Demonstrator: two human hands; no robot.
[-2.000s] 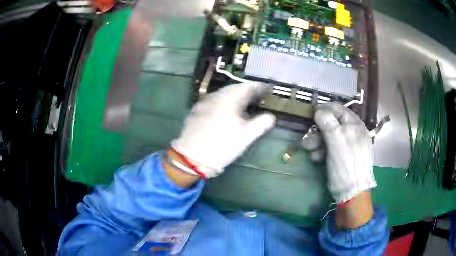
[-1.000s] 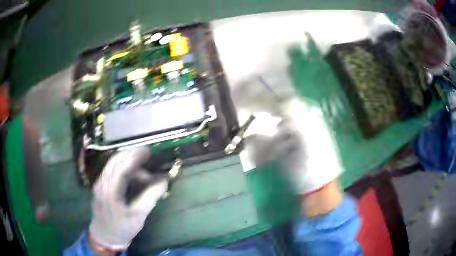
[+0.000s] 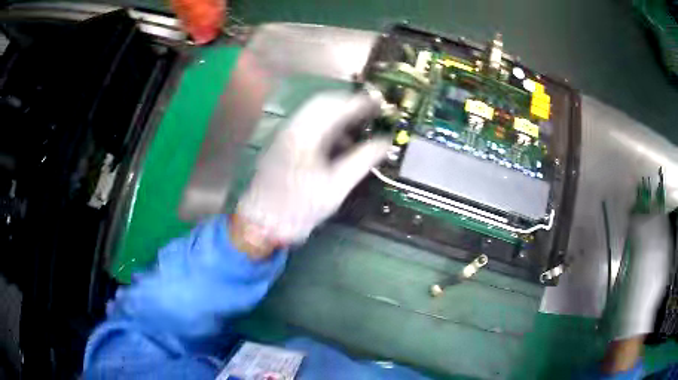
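Note:
A black soldering carrier (image 3: pixel 461 241) lies on the green mat and holds a green circuit board (image 3: pixel 453 110) with its parts facing up. A flat grey heatsink (image 3: pixel 476 178) runs along the board's near side, bordered by a thin white wire (image 3: pixel 446 205). A metal latch (image 3: pixel 476 265) sticks out from the carrier's near edge. My left hand (image 3: pixel 312 159), in a white glove, is blurred at the carrier's left edge; whether it grips anything is unclear. My right hand (image 3: pixel 645 274) is blurred at the far right, beside the green edge strips (image 3: pixel 651 191); its fingers cannot be made out.
A large black tote (image 3: pixel 67 141) stands at the left. The metal bench edge (image 3: pixel 312 48) runs behind the mat, with the dark green conveyor (image 3: pixel 617 52) beyond. An orange object (image 3: pixel 199 18) is at the top left.
The view has swung left, so the carrier sits further right in the picture. My left hand has moved from the carrier's near edge to its left edge. My right hand has moved to the green strips.

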